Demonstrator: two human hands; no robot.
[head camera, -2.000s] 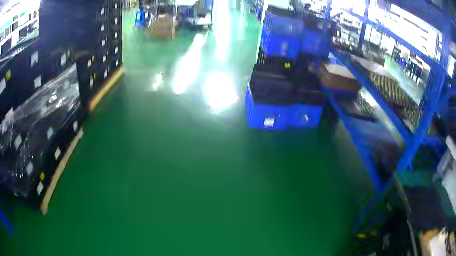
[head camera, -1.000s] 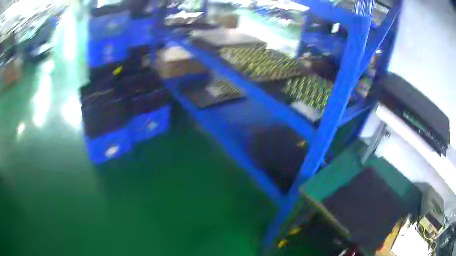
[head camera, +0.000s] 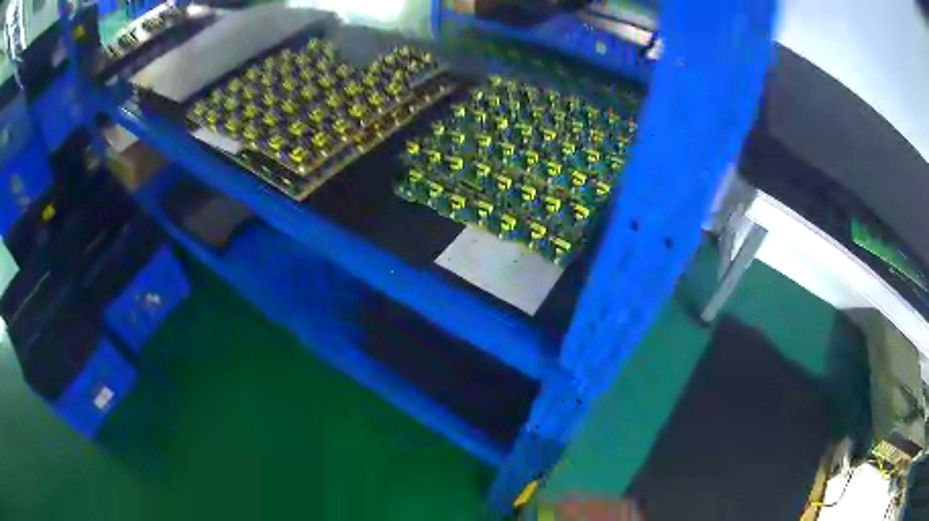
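On a shelf of the blue rack lie two groups of PCB panels with rows of yellow transformers. The right panel (head camera: 509, 168) is green and lies flat, with a white sheet (head camera: 497, 267) showing at its near edge. The left panels (head camera: 306, 112) look stacked, with a large pale sheet (head camera: 229, 51) behind them. I cannot make out either of my hands. A small blurred reddish patch (head camera: 591, 509) is cut off by the bottom edge, and I cannot tell what it is.
A thick blue rack post (head camera: 652, 193) stands right of the panels. Blue crates (head camera: 87, 377) with dark tops stand on the green floor at the left. A bench with a dark green mat (head camera: 749, 417), a grey bracket and an instrument shelf (head camera: 845, 142) are at the right.
The view has turned right and come much closer to the rack. The panels now appear large in the upper middle, and the crates have shifted to the left edge.
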